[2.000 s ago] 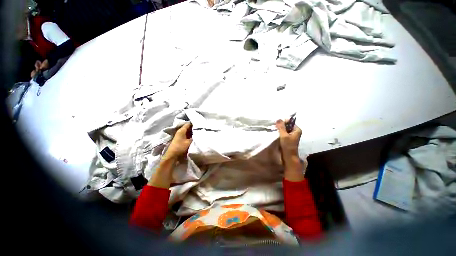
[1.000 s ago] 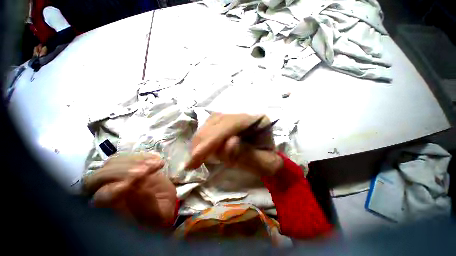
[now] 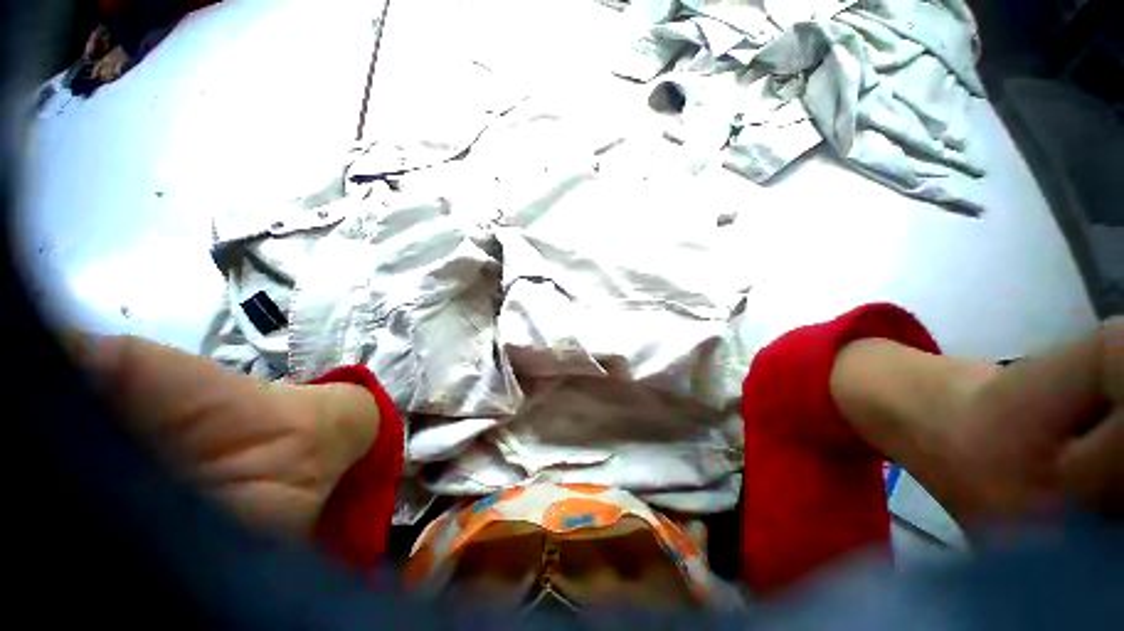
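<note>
A pale jacket point(image 3: 431, 284) lies crumpled on the white tabletop in front of me. Its collar is at the left, with a small dark neck label point(image 3: 263, 312) inside. My left hand point(image 3: 222, 425) is raised close to the camera at the lower left, off the jacket, its fingers lost in the dark rim. My right hand point(image 3: 1011, 425) is raised at the right edge, also off the jacket. Its fingers are cut off or dark, so I cannot tell whether it holds the snips seen earlier.
A heap of pale garments point(image 3: 851, 99) lies at the back right of the white table point(image 3: 949, 271). A blue-edged item point(image 3: 918, 505) shows partly behind my right wrist. A person's hand point(image 3: 101, 59) is at the far upper left. A dark seam line runs across the tabletop.
Both hands have let go of the jacket, lifted and spread apart towards the left and right rims. The jacket stays on the table. The view has shifted slightly.
</note>
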